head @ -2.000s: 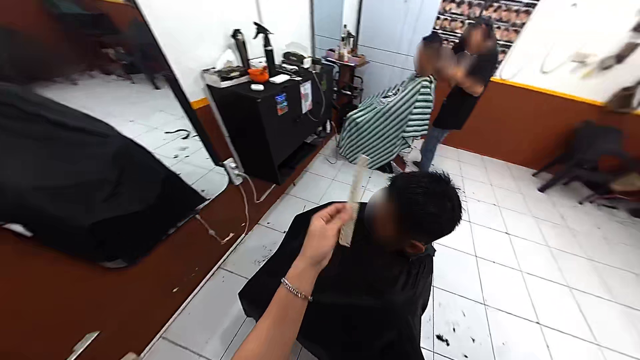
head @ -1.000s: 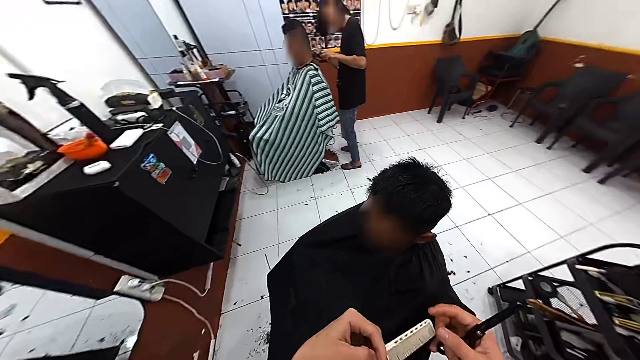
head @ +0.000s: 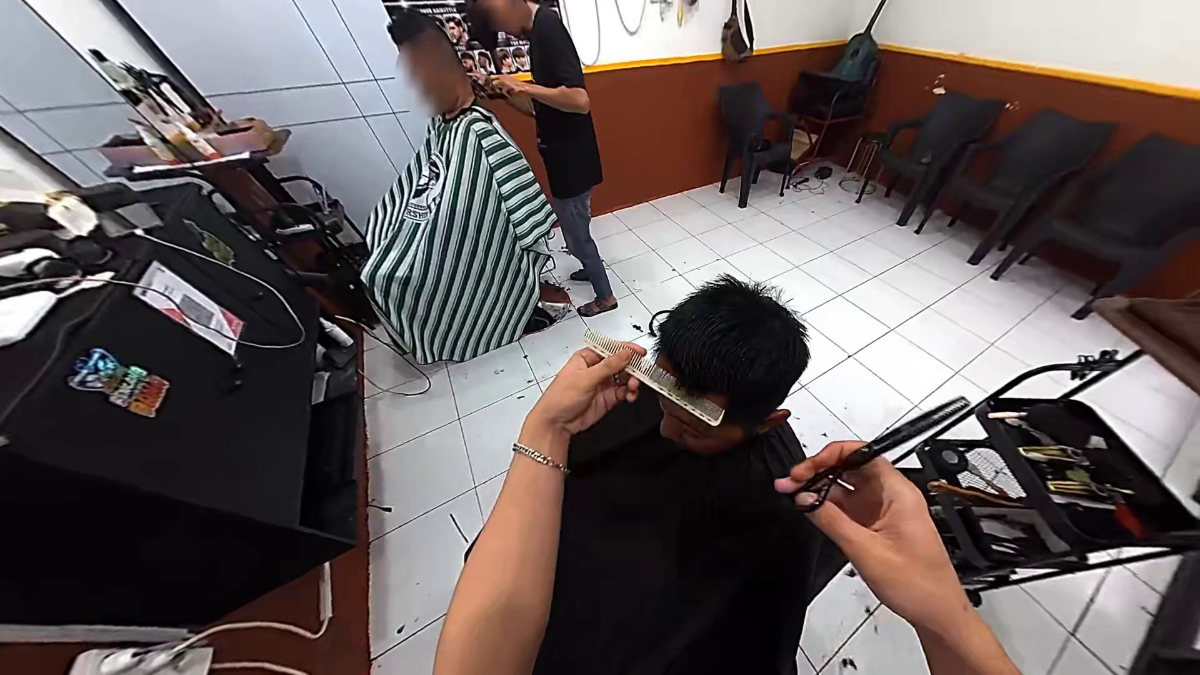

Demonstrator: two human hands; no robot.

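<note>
Pinched in my left hand (head: 586, 389) is a pale hair comb (head: 670, 386), which lies across the front hair of a seated person (head: 736, 352). That person has short dark hair and wears a black barber cape (head: 680, 553). A metal chain bracelet circles my left wrist. My right hand (head: 877, 520) holds black hair scissors, apparently thinning shears (head: 905, 433), beside the cape's shoulder, with the blades pointing up and right, apart from the hair. Whether the blades are parted cannot be told.
A black tool trolley (head: 1041, 553) stands at right, close to my right hand. At left is a black cabinet (head: 234, 469). Further back, a co-worker (head: 562, 122) attends a person in a striped cape (head: 459, 244). Several dark plastic chairs (head: 1078, 178) line the wall.
The comb was low by my right hand one second ago; my left hand now has it up at the seated person's front hair. The scissors have come into clear view in my right hand.
</note>
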